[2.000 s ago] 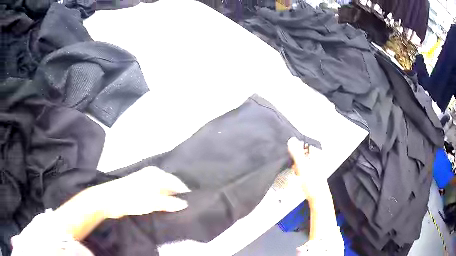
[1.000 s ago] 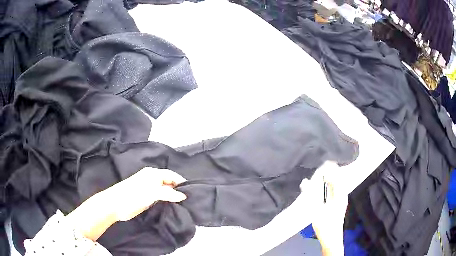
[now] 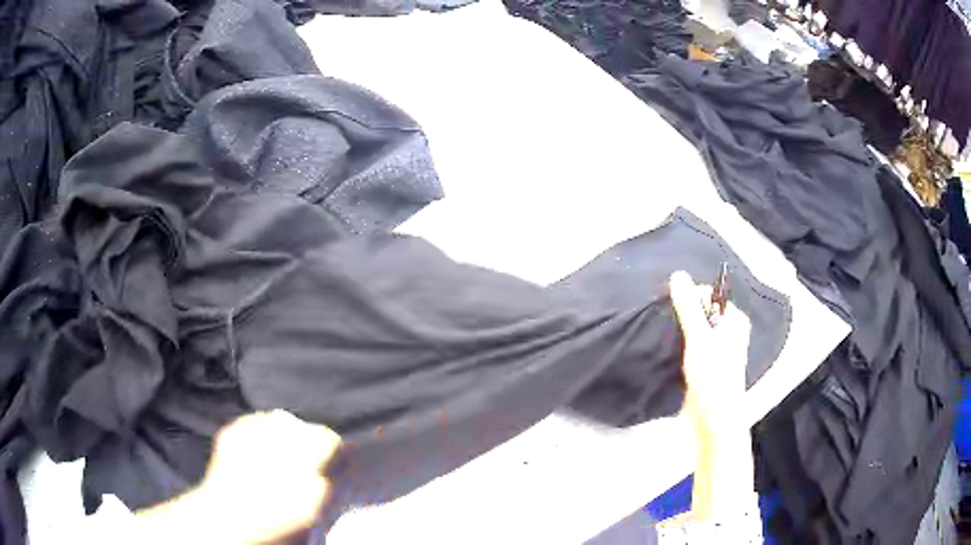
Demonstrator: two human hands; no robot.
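Note:
Dark trousers (image 3: 415, 330) lie across the white tabletop, with folds pulled along the leg. The stitched leg hem (image 3: 775, 309) lies near the table's right corner. My left hand (image 3: 279, 458), overexposed and blurred, is closed on the cloth at the near edge of the trousers. My right hand (image 3: 711, 330) is at the leg near the hem. It holds thread snips (image 3: 722, 287) with the blades pointing up and away, and its fingertips pinch the cloth beside them. The waist end is not distinguishable in the heap at left.
Speckled grey-blue garments (image 3: 373, 160) are heaped at the back left, touching the trousers. A garment pile (image 3: 841, 266) hangs over the right table edge. Blue plastic (image 3: 673, 498) shows below the front edge of the white table (image 3: 554, 117). Hanging garments are at the top right.
My left hand has moved down and closed on the cloth, which is now pulled taut in long folds. My right hand has moved up over the leg, and the snips now show clearly.

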